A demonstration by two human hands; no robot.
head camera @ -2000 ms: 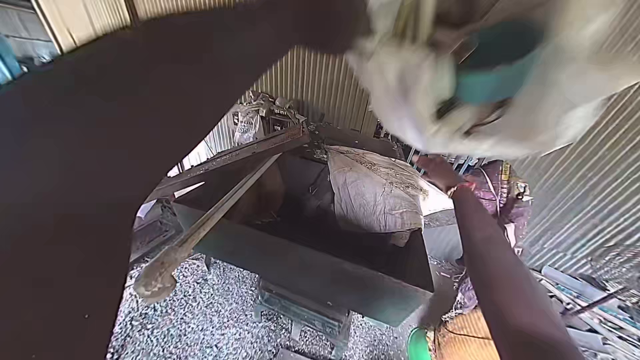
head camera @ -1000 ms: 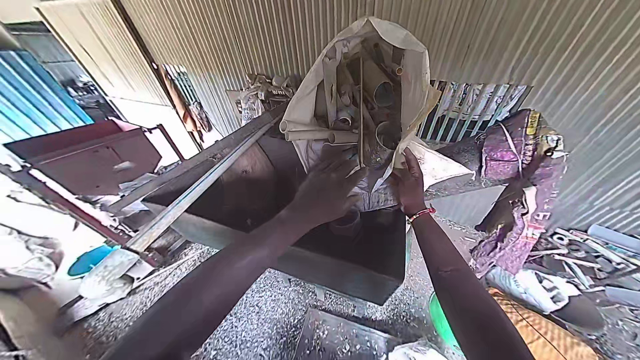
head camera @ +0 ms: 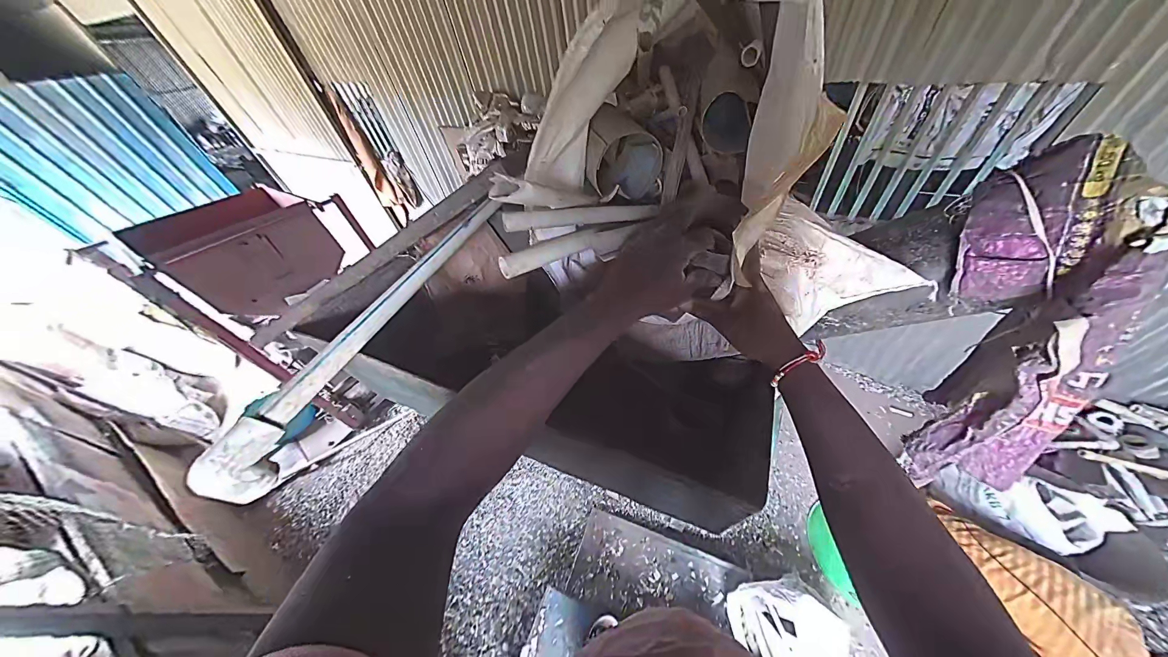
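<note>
A white woven sack (head camera: 785, 119) lies tilted at the top centre, its mouth facing me and full of plastic pipe pieces (head camera: 628, 162). Two thin white pipes (head camera: 579, 217) stick out to the left beside my left hand (head camera: 671, 246), which reaches in at the sack's lower mouth; its fingertips are partly hidden. My right hand (head camera: 748, 319), with a red bracelet on the wrist, grips the lower edge of the sack. Below both hands is a dark metal hopper (head camera: 657, 438), and another pale sack (head camera: 821, 265) lies behind my right hand.
A long pipe with a blue stripe (head camera: 383, 319) leans across the hopper's left side. A purple sack (head camera: 1013, 228) stands at right, above scattered pipe scraps (head camera: 1122, 438). A green basin (head camera: 830, 552) and an orange sack (head camera: 1040, 584) are below. A dark red metal bin (head camera: 246, 246) stands at left.
Two seconds ago the white sack was held up at the upper right. It now lies tilted behind the hopper, and thin pipes stick out at its left side. The view has shifted.
</note>
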